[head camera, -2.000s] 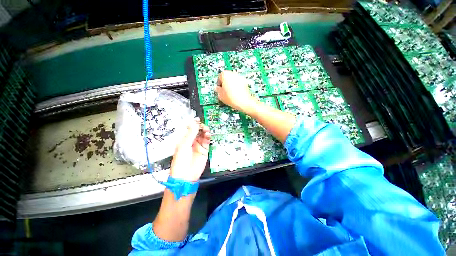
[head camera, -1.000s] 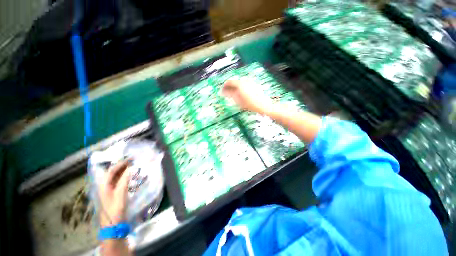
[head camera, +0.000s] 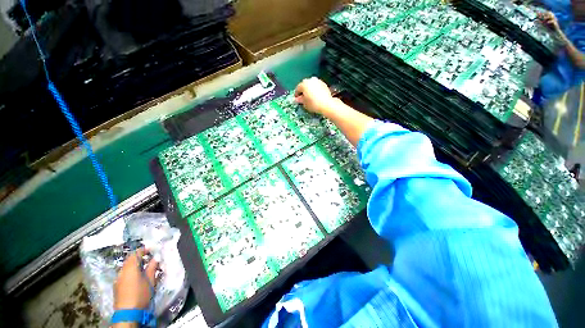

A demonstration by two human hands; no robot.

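A green PCB panel [head camera: 247,246] lies on a black carrier tray [head camera: 190,275] in front of me. My right hand [head camera: 312,96] is over the panel's far right corner, fingers bent together; whether it holds a component cannot be told. My left hand [head camera: 136,282], with a blue strap on the wrist, is at the clear component bag [head camera: 168,246] left of the panel. Its fingers reach in among small silvery bits and are slightly apart; what they hold cannot be told.
Stacked loaded trays [head camera: 442,48] stand at the right, with another green panel [head camera: 545,192] nearer me. A black tray [head camera: 192,117] with white parts lies beyond the panel. A blue coiled cord [head camera: 80,138] hangs at left. Another person's hand [head camera: 549,20] shows top right.
The view has shifted right. My left hand has moved from beside the panel to the bag. My right hand has moved across the panel to its far right corner.
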